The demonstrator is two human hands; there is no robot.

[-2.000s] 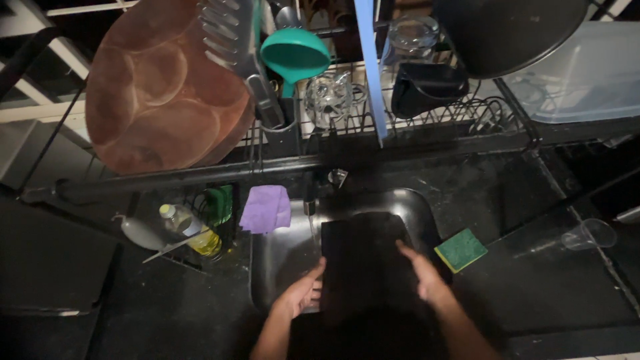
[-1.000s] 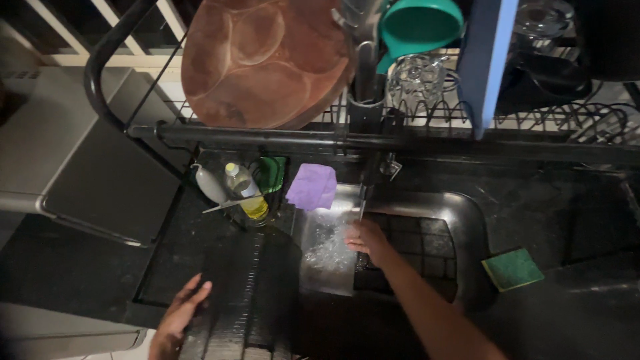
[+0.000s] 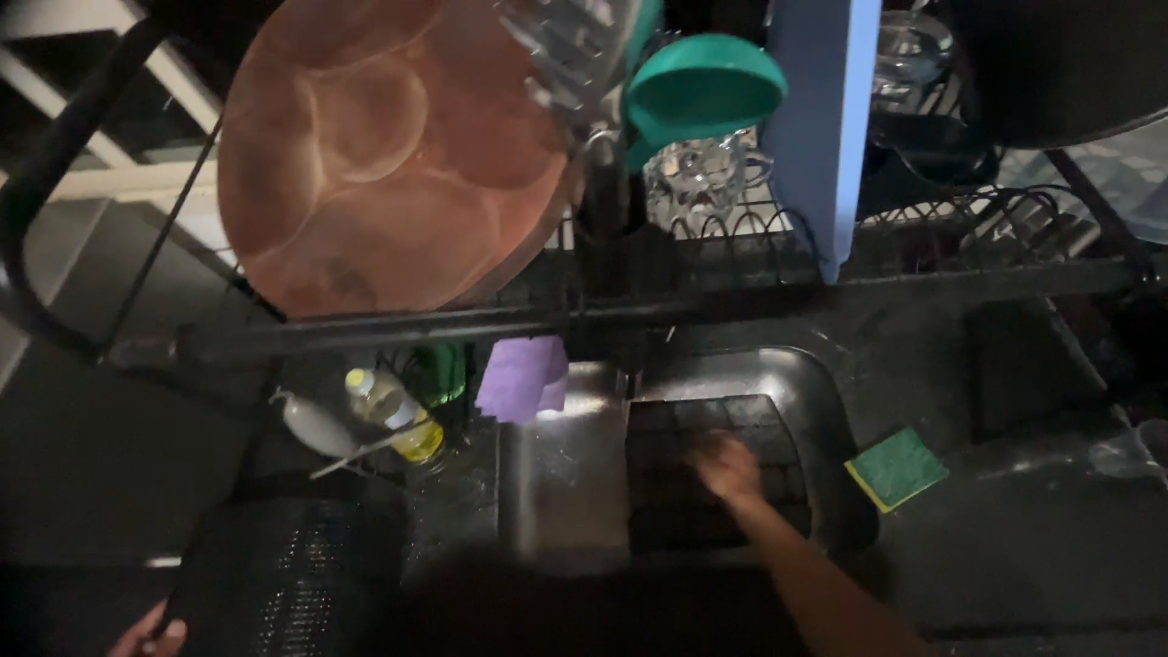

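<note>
At the lower left, my left hand grips the edge of a dark, flat perforated tray, with light glinting through its holes. My right hand is over a dark rack or grate lying in the metal sink; it is blurred, and whether its fingers touch the grate cannot be told. A purple cloth hangs at the sink's back left edge. A green and yellow sponge lies on the counter right of the sink.
Above the sink, a black dish rack holds a large brown sectioned platter, a green ladle, a blue board and glassware. A bottle of yellow liquid and a white dispenser stand left of the sink.
Both hands were around a dark flat object over the sink two seconds ago. My left hand has since moved left with the tray. My right hand has moved from the running water to over the grate.
</note>
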